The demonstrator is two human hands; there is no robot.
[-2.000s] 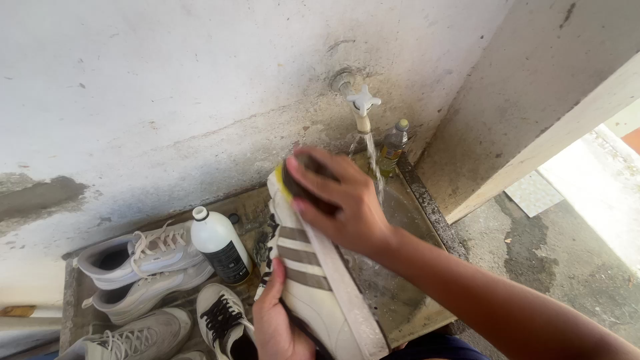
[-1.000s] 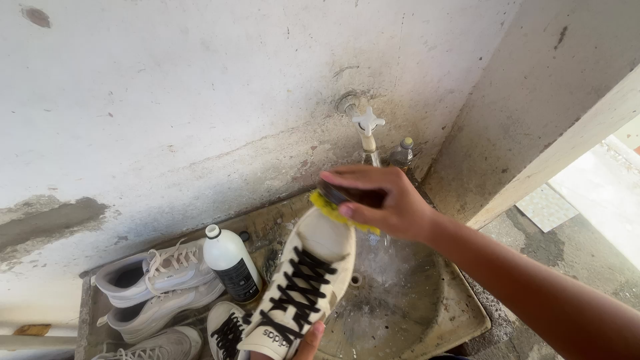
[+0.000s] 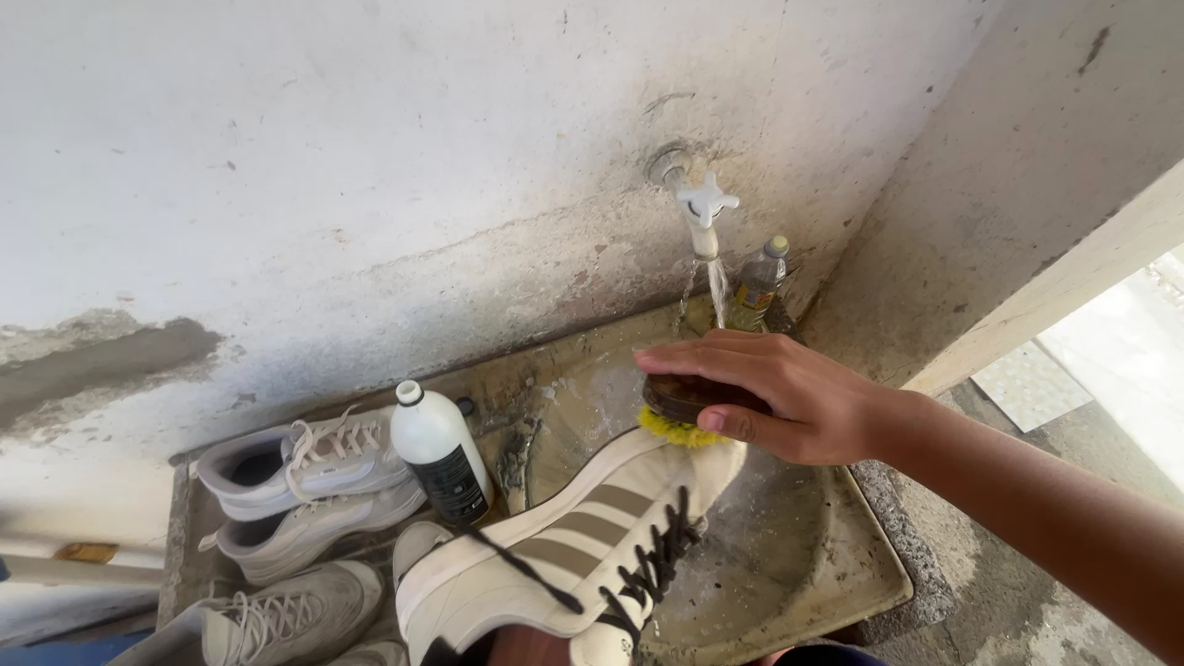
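My right hand [image 3: 768, 393] grips a brown scrubbing brush [image 3: 684, 398], its yellow bristles pressed against the toe end of a white sneaker [image 3: 555, 546] with grey-brown stripes and black laces. The sneaker lies on its side over the sink basin [image 3: 786, 592]. Part of my left hand [image 3: 527, 646] shows at the shoe's opening, at the bottom edge; its fingers are hidden, so its grip cannot be made out. Water runs from the white tap [image 3: 705, 208] behind my right hand.
Left of the sneaker stands an uncapped white bottle [image 3: 442, 453] with a black label. Several pale shoes [image 3: 305, 462] crowd the ledge at the left. A clear plastic bottle [image 3: 760, 282] with a yellowish cap stands behind the basin, near the wall corner. A concrete pillar [image 3: 980, 203] rises at the right.
The sneaker has turned from laces facing up, toe away, to lying sideways with its striped side showing and toe to the right. The brush remains in my right hand at the toe.
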